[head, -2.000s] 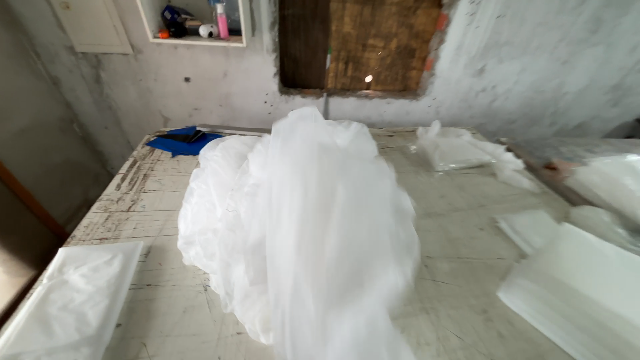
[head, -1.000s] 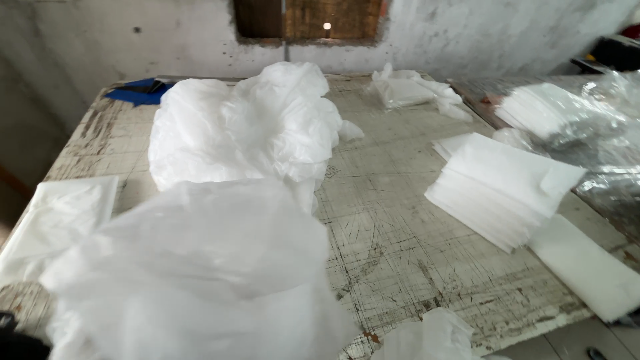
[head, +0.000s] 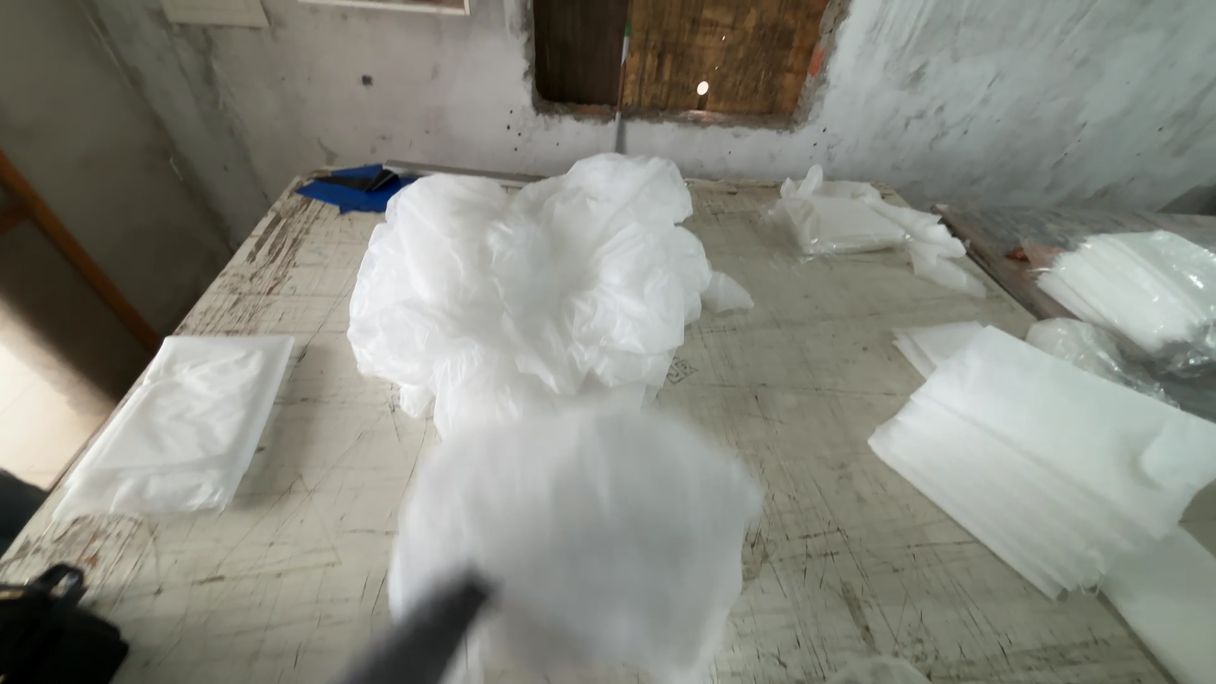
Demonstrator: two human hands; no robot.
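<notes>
A large crumpled heap of thin, white translucent sheet material (head: pixel 532 285) lies on the worn table (head: pixel 798 380). In front of it, nearer to me, a blurred white bunch of similar material (head: pixel 589 532) bulges up, and it covers the heap's lower edge. A dark, blurred, narrow thing (head: pixel 427 627) crosses the bunch's lower left; what it is cannot be told. Neither my left hand nor my right hand can be made out, and the white material may hide them.
Folded white sheets (head: pixel 1035 456) lie at the right, and a flat folded white sheet (head: pixel 190 418) at the left. Farther back are a clear plastic bag with white contents (head: pixel 845 223) and blue material (head: pixel 356 188). A black bag (head: pixel 57 627) is at the lower left.
The near white bunch has moved from the lower left toward the middle since one second ago. The dark narrow thing now shows in front of it. The view has shifted.
</notes>
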